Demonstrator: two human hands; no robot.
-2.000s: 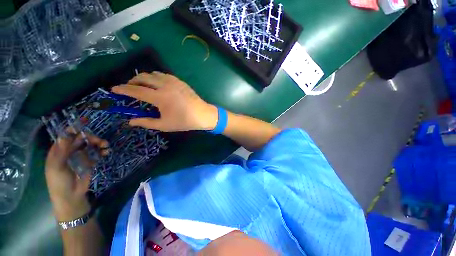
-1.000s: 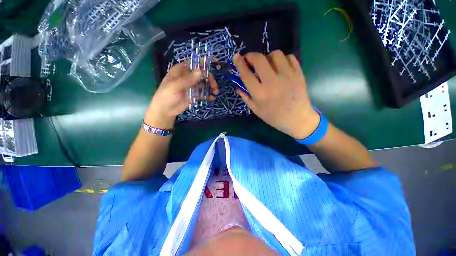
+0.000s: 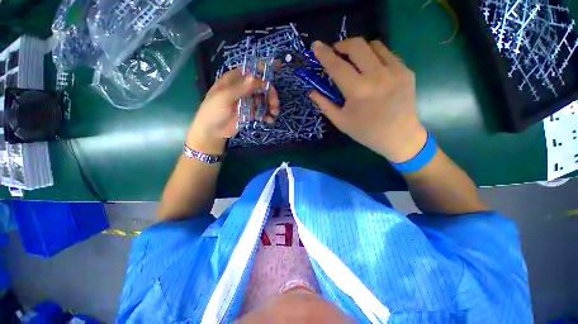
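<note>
My left hand [image 3: 231,104], with a metal bracelet, holds a silver-grey runner frame [image 3: 253,111] upright in its fingers over the near black tray [image 3: 355,22]. My right hand [image 3: 367,95], with a blue wrist strap, holds the blue-handled side cutters [image 3: 320,85]. The cutters' jaws point left toward the runner frame, with a visible gap between them. A tangled heap of loose silver-grey thin parts [image 3: 298,123] lies in the tray beneath both hands.
Clear plastic bags [image 3: 142,69] with grey parts lie at the far left. A round black fan [image 3: 32,115] sits by white compartment trays [image 3: 38,168]. A second black tray [image 3: 516,114] holds silver parts at right, beside a white perforated sheet [image 3: 563,142]. A yellow loop [image 3: 451,16] lies between the trays.
The view has swung round since the oldest frame. Since the latest earlier frame, my right hand and the cutters have moved slightly right, away from the runner frame, and the handles look more spread.
</note>
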